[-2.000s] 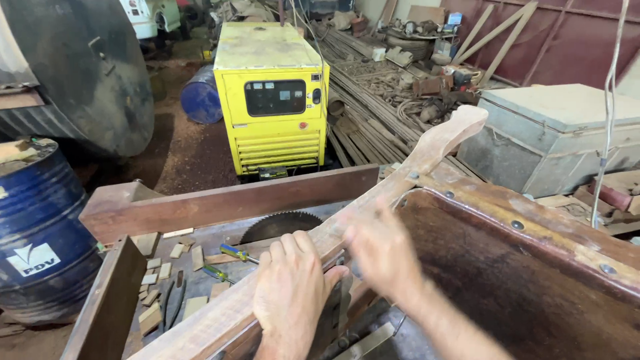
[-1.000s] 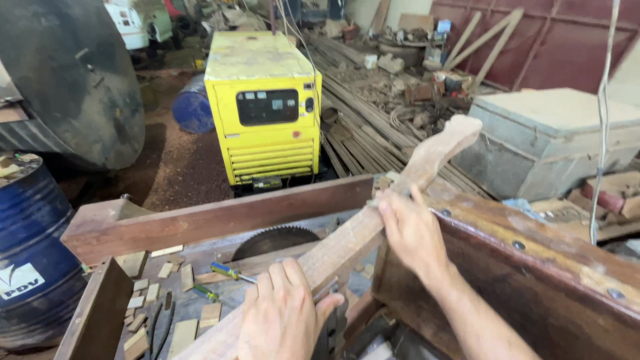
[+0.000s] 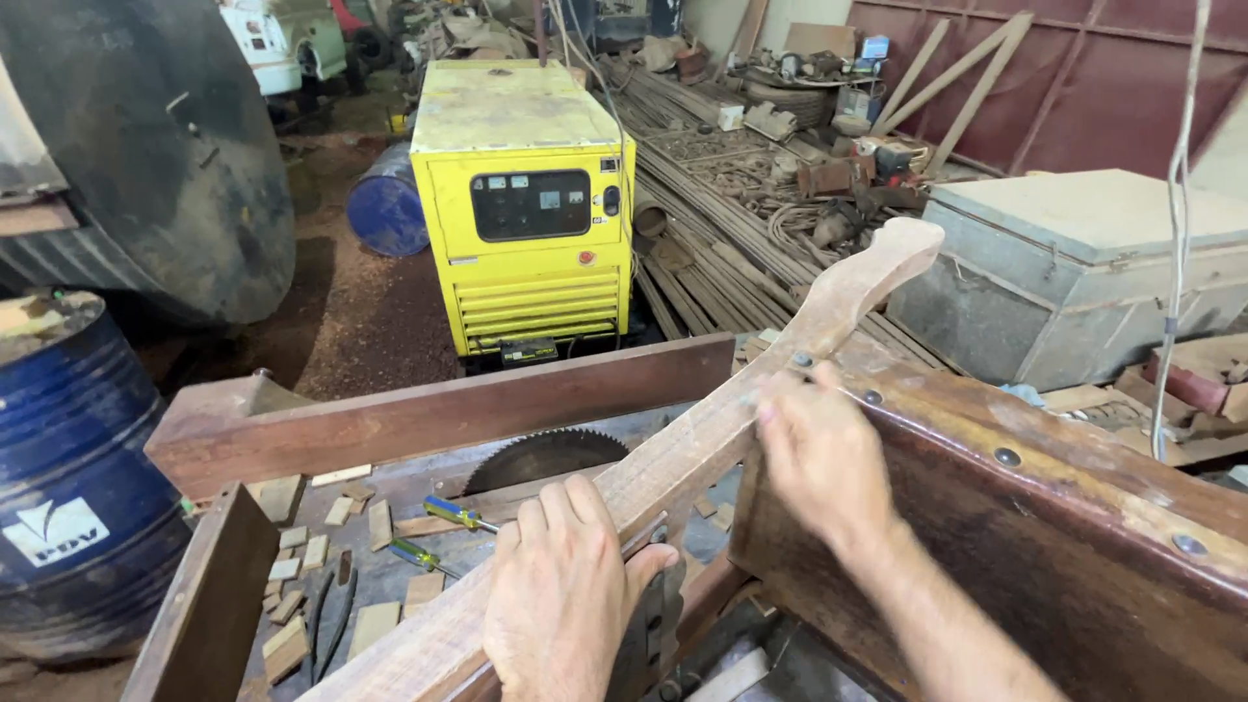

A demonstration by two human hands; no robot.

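A long shaped wooden rail (image 3: 702, 439) with a curved, rounded end runs diagonally across the view. My left hand (image 3: 565, 585) grips it at the lower middle, thumb over its right side. Farther up, my right hand (image 3: 819, 448), slightly blurred, has its fingers curled against the rail just below a bolt head (image 3: 801, 360); whether it holds something small is hidden. To the right, a brown leather panel (image 3: 975, 546) is fastened with large studs along its edge. Two screwdrivers (image 3: 453, 512) and pliers (image 3: 333, 609) lie left of my left hand.
A toothed circular saw blade (image 3: 546, 458) rises from the saw table beyond my left hand. Small wood blocks (image 3: 380, 525) lie around the tools. Wooden boards (image 3: 468, 414) border the table. Behind stand a yellow generator (image 3: 531, 214), a blue drum (image 3: 83, 487) and a grey metal chest (image 3: 1053, 273).
My right hand has shifted along the rail between frames, touching it near the bolt one second ago and slightly lower now. My left hand stays on the rail.
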